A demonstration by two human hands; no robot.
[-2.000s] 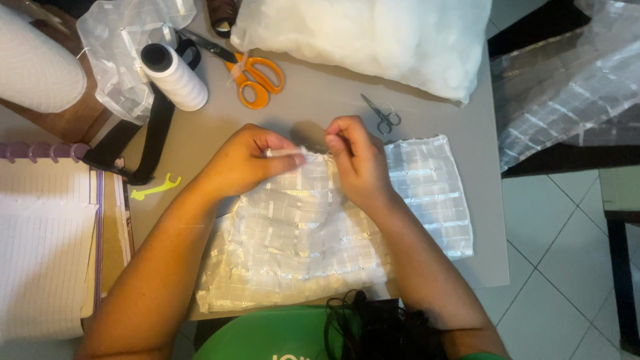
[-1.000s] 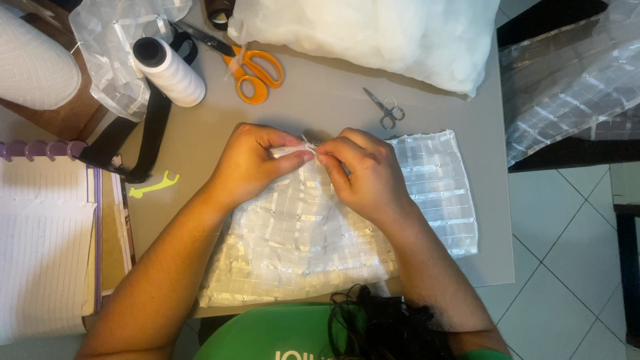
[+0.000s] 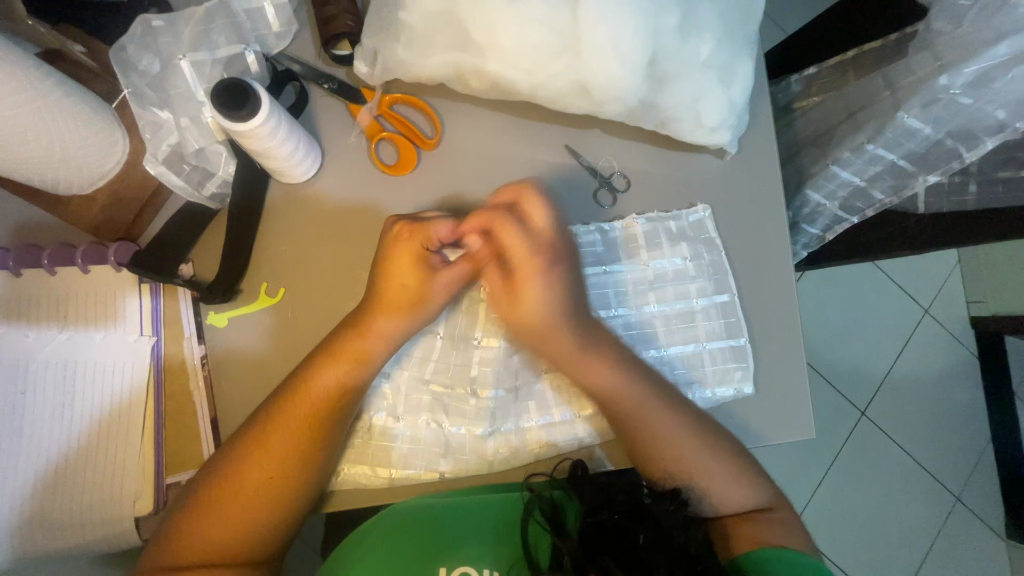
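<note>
A sheer white fabric piece (image 3: 656,304) with shiny checked bands lies on the grey table below my hands. Its upper edge is gathered up at my fingers. My left hand (image 3: 416,268) pinches that edge between thumb and forefinger. Close against it, my right hand (image 3: 524,268) is blurred, its fingertips meeting the left ones; what it holds is hidden. Small metal scissors (image 3: 602,182) lie beyond the fabric. Orange-handled scissors (image 3: 400,132) rest farther up to the left, beside a cone of white thread (image 3: 268,132).
A bag of white stuffing (image 3: 576,64) lies at the table's far side. At left are a spiral notebook (image 3: 72,400), a black strap (image 3: 240,232), a yellow-green plastic piece (image 3: 246,306), a white roll (image 3: 56,120) and sheer scraps (image 3: 192,152). More sheer fabric (image 3: 904,152) hangs at right.
My right hand has risen slightly from the fabric edge since a second ago. The left hand stays at the gathered edge. Scissors, thread and stuffing have not moved.
</note>
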